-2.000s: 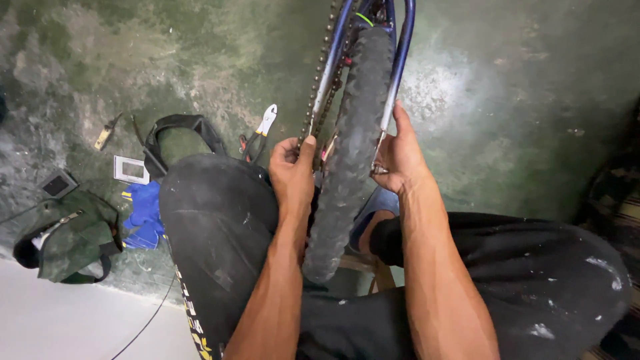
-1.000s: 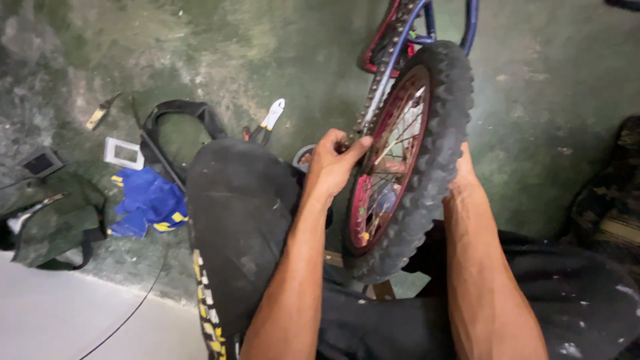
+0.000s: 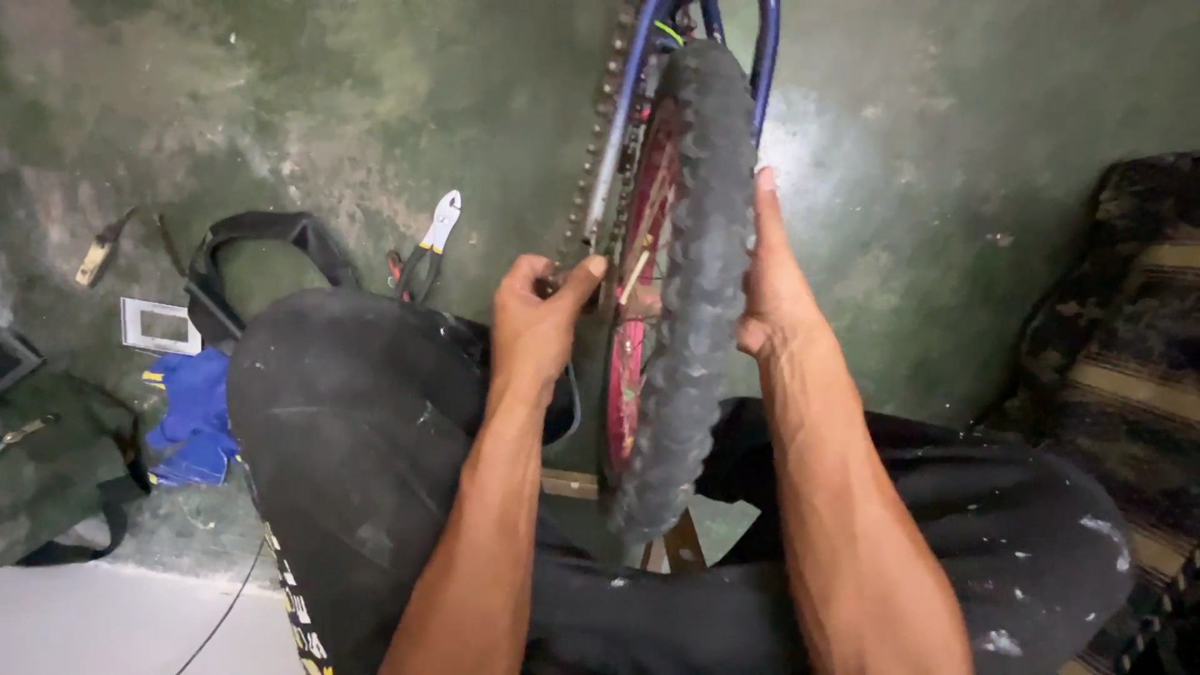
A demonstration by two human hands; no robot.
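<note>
A knobby bicycle tire (image 3: 705, 281) on a red rim (image 3: 623, 394) stands between my knees, under the blue and silver bicycle frame (image 3: 614, 155). My left hand (image 3: 544, 314) is at the left side of the wheel, its thumb and fingers pinched around the chain (image 3: 589, 150) or a small part near the frame end; the fingers hide what is between them. My right hand (image 3: 783, 272) is at the right side of the tire, with its thumb side upward; its fingers are partly hidden, and I cannot tell what they grip.
Slip-joint pliers (image 3: 435, 246) lie on the green floor left of the wheel. Farther left are a black strap (image 3: 272, 230), a blue cloth (image 3: 192, 417), a white frame-like piece (image 3: 159, 325), a small tool (image 3: 101, 251) and a dark green bag (image 3: 56, 459). Patterned fabric (image 3: 1116, 347) is at right.
The wheel was tilted, showing its spokes and rim, a second ago; now it is seen nearly edge-on. Both hands have stayed on either side of it.
</note>
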